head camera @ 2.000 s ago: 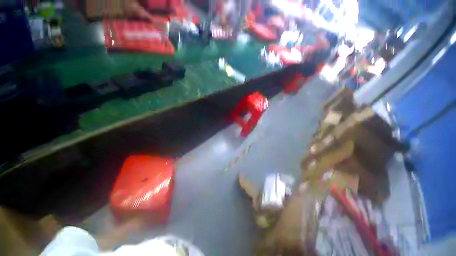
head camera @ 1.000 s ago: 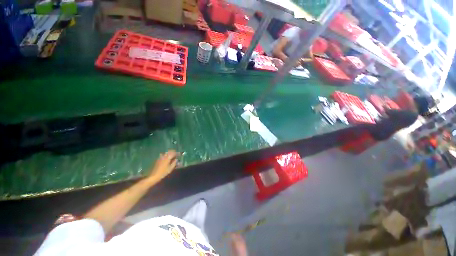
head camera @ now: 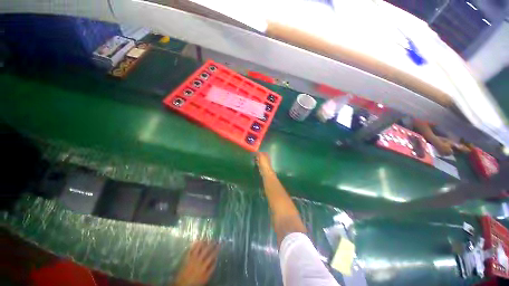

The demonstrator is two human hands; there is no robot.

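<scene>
A red plastic parts tray point(head camera: 187, 114) with square pockets lies on the green bench. Several silver-rimmed watch heads point(head camera: 197, 84) sit along its left side and several dark ones point(head camera: 255, 127) along its right side. A pale pink-white slip point(head camera: 237, 102) lies across its middle. My right hand point(head camera: 262, 162) reaches to the tray's near corner; its fingers are small and blurred, so contact or grip cannot be told. My left hand point(head camera: 201, 260) is low in the picture, blurred, fingers apart over the film-covered bench edge, holding nothing visible.
A dark segmented bar point(head camera: 139, 202) lies between me and the tray. A patterned paper cup point(head camera: 302, 107) stands right of the tray. A yellow note point(head camera: 343, 256) and white papers lie at lower right. A white shelf edge point(head camera: 212, 28) runs behind. Another person's hand point(head camera: 441, 144) is at another red tray point(head camera: 406, 144).
The view has swung from the aisle and red stools to the bench, and the tray is nearer. My right arm now reaches out to the tray; my left hand is still low near the bench edge.
</scene>
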